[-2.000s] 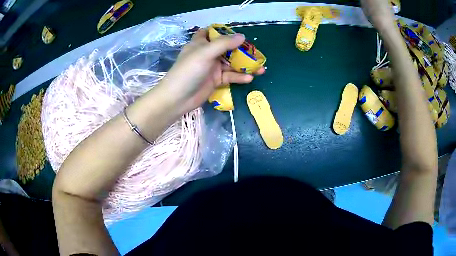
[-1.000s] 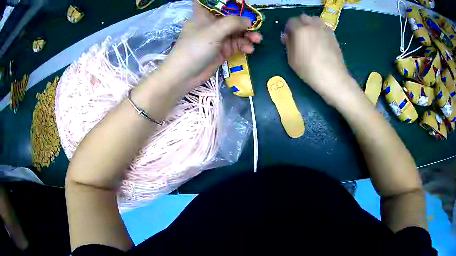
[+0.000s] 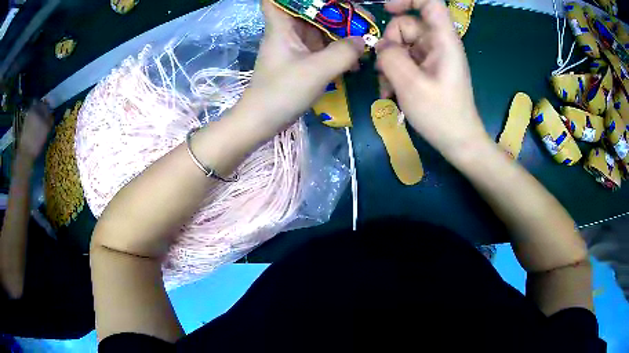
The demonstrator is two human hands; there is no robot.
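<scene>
My left hand (image 3: 303, 55) holds an open yellow shell (image 3: 330, 15) at the top edge, its inside facing up. A green board, red wires and a blue component show in it. A small white piece (image 3: 371, 40) is at the shell's right end, by my left thumb. My right hand (image 3: 417, 58) is beside that end with fingers curled; whether it grips anything is unclear. Another yellow shell (image 3: 333, 107) lies below my left hand, with a white cord (image 3: 354, 179) running down from it. A flat yellow cover (image 3: 398, 143) lies below my right hand.
A pale pink-white cord bundle (image 3: 186, 172) in a clear bag (image 3: 321, 186) lies at left, beside a golden heap (image 3: 63, 169). Another cover (image 3: 515, 124) and heaped yellow units (image 3: 583, 114) are at right. Another person's arm (image 3: 24, 186) is at far left.
Since two seconds ago, my right hand has come from the heap at right to the held shell. The shell has turned to show its inside. Another person's arm has appeared at far left.
</scene>
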